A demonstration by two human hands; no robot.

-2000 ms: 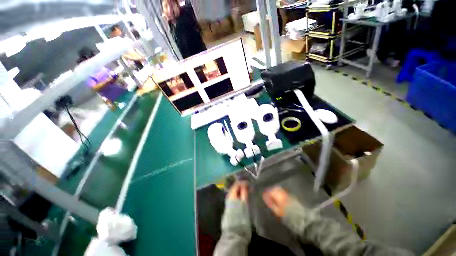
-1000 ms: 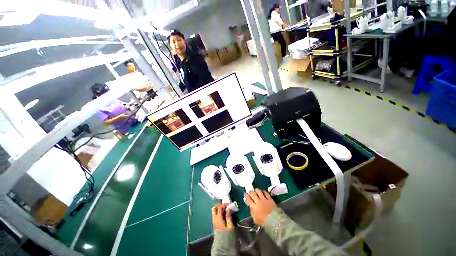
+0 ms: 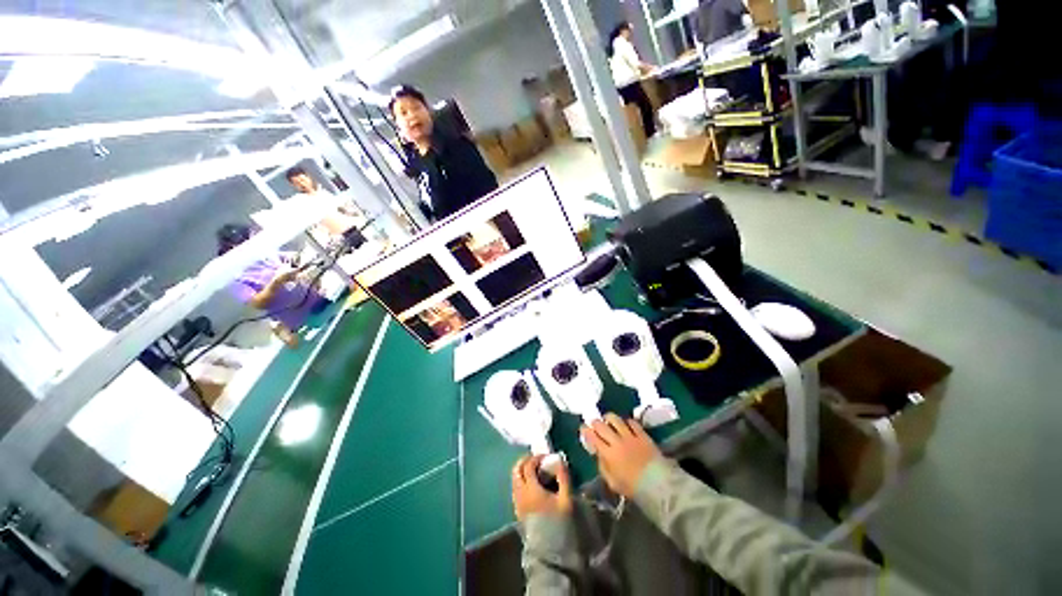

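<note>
Three white PTZ security cameras stand side by side on the green bench: the left one (image 3: pixel 516 404), the middle one (image 3: pixel 567 375) and the right one (image 3: pixel 630 349). Their round dark lenses face me. My left hand (image 3: pixel 542 485) is closed around the foot of the left camera. My right hand (image 3: pixel 621 451) is at the foot of the middle camera, its fingers over the bracket. Thin leads hang between my hands at the bench edge. The monitor (image 3: pixel 478 259) behind shows a split view with two picture panes and two dark panes.
A black device (image 3: pixel 679 247) with a pale strap (image 3: pixel 757 338) stands right, beside a yellow tape roll (image 3: pixel 695 349) on a black mat. The green conveyor belt (image 3: pixel 384 431) runs left. A cardboard box (image 3: pixel 891 408) is below right. A person (image 3: pixel 446 169) stands behind the monitor.
Both hands have come from in front of the bench up to the camera feet. Since a second ago, a monitor picture has moved from the upper left pane to the lower left.
</note>
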